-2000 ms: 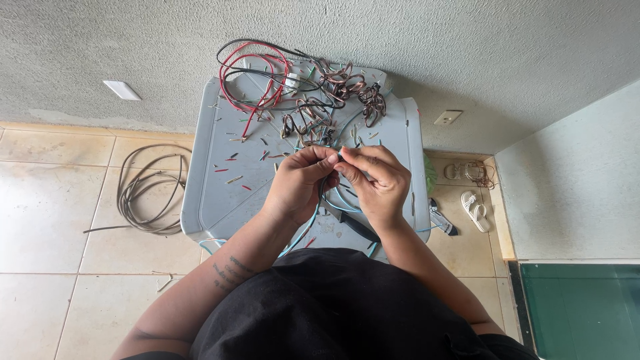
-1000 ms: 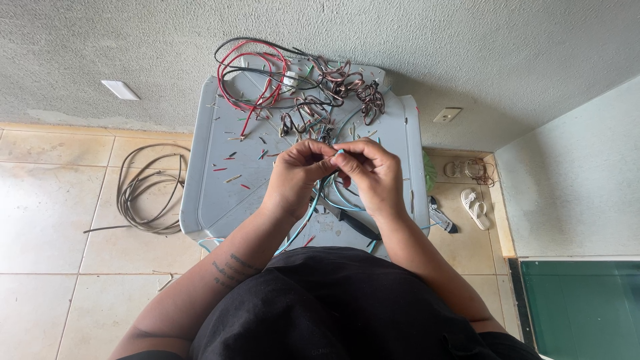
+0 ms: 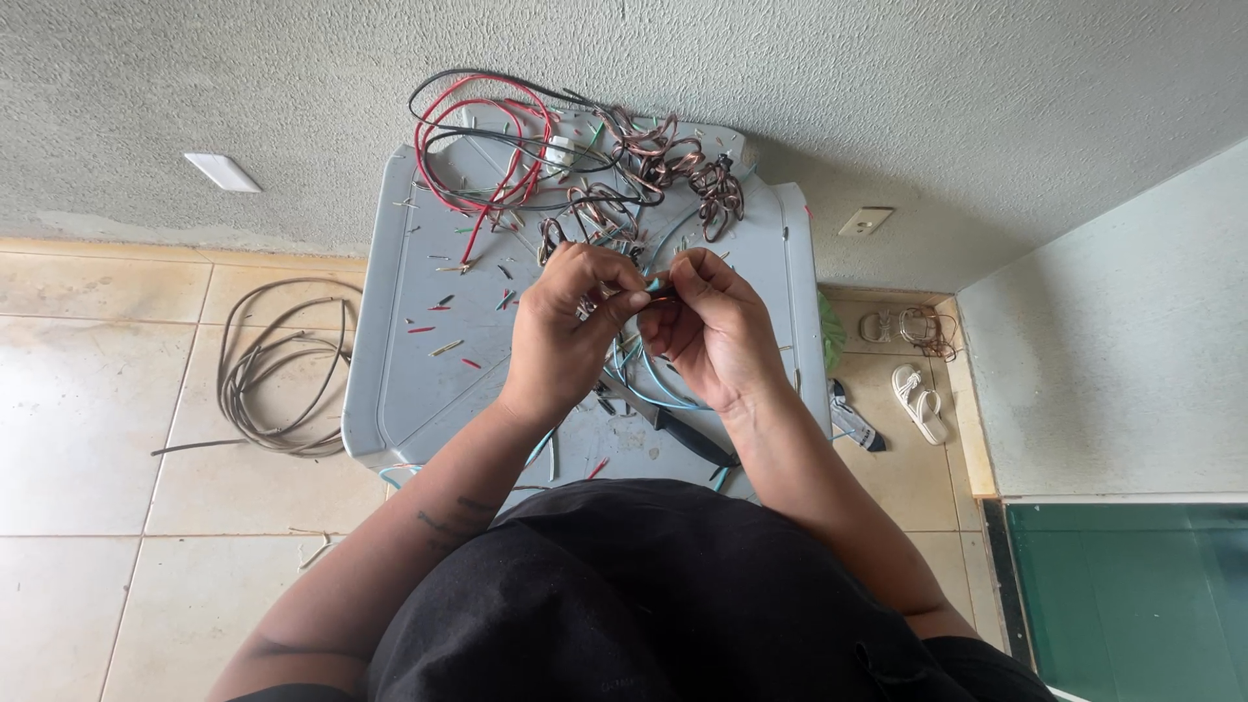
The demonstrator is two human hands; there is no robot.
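Note:
Over the grey plastic table (image 3: 439,380), my left hand (image 3: 580,322) pinches a light-blue insulated wire (image 3: 652,286) between thumb and forefinger. Close beside it, my right hand (image 3: 712,317) grips a dark piece with a coppery edge at the same spot; whether this is wire or a tool I cannot tell. Light-blue wire (image 3: 663,390) hangs in loops below the hands. A knife with a black handle (image 3: 697,441) lies near my right wrist, its blade partly under the wires. Beyond my hands are tangled brown wires (image 3: 658,161) and coiled red wire (image 3: 475,239).
Short cut bits of insulation (image 3: 447,347) are scattered over the table. A white connector (image 3: 559,154) lies among the wires at the back. Grey cable (image 3: 234,390) is coiled on the floor at left; a white sandal (image 3: 918,403) and a sock (image 3: 855,419) lie at right.
My right hand has turned so that more of its palm and fingers shows. Both hands stay close together over the table.

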